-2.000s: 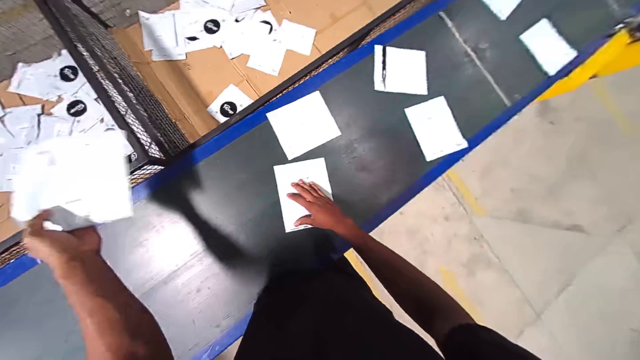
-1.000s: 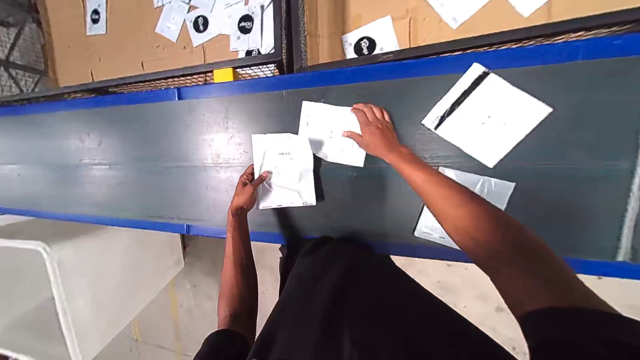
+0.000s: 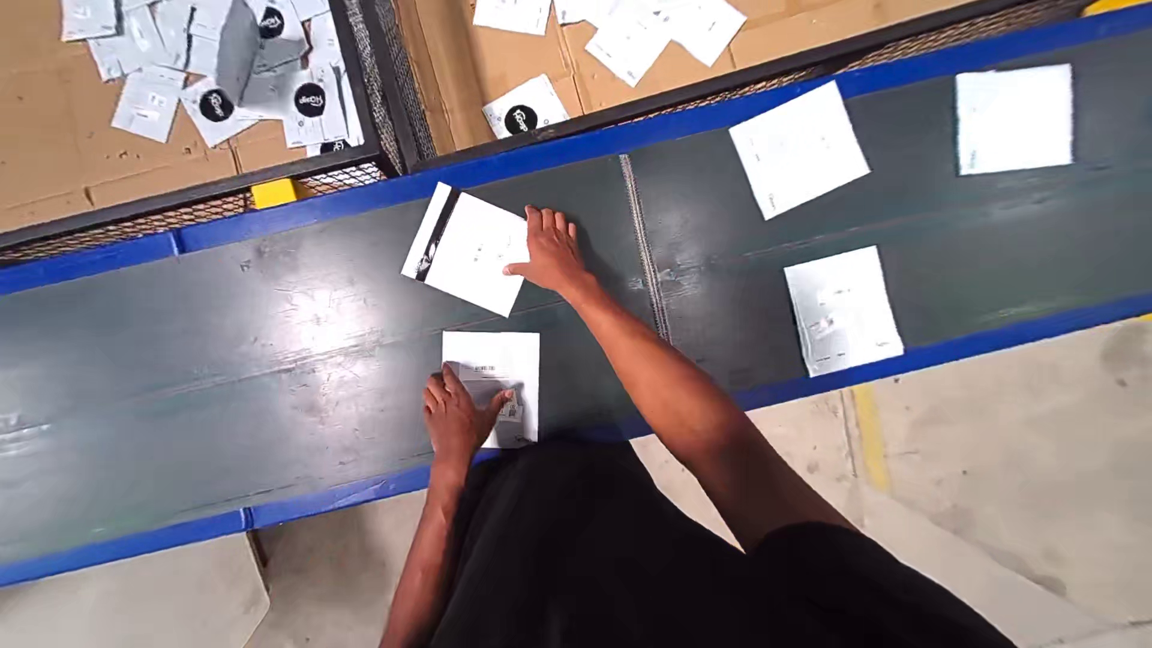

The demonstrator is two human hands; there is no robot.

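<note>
A dark conveyor belt (image 3: pixel 342 360) with blue edges crosses the view. My left hand (image 3: pixel 461 416) rests on a white mailer packet (image 3: pixel 515 355) at the near edge, thumb and fingers spread over its lower part. Above it, my right hand (image 3: pixel 551 247) touches the right edge of a white packet with a black stripe (image 3: pixel 472 252), which lies tilted on the belt. Whether either hand grips its packet is hard to tell. To the right lie a large white packet (image 3: pixel 799 148), a smaller one (image 3: pixel 843 310) near the front edge, and another (image 3: pixel 1014 120) at the far right.
Beyond the belt stand two mesh-sided containers lined with cardboard, the left one (image 3: pixel 54 153) and the right one (image 3: pixel 441 72), with several white packets inside. A yellow block (image 3: pixel 274 193) sits at the belt's far edge. Concrete floor (image 3: pixel 1017 468) shows on the near side.
The view has shifted. My hands were close together on two neighbouring packets; now they are farther apart, my right hand at the striped packet, which lay to the right of it before.
</note>
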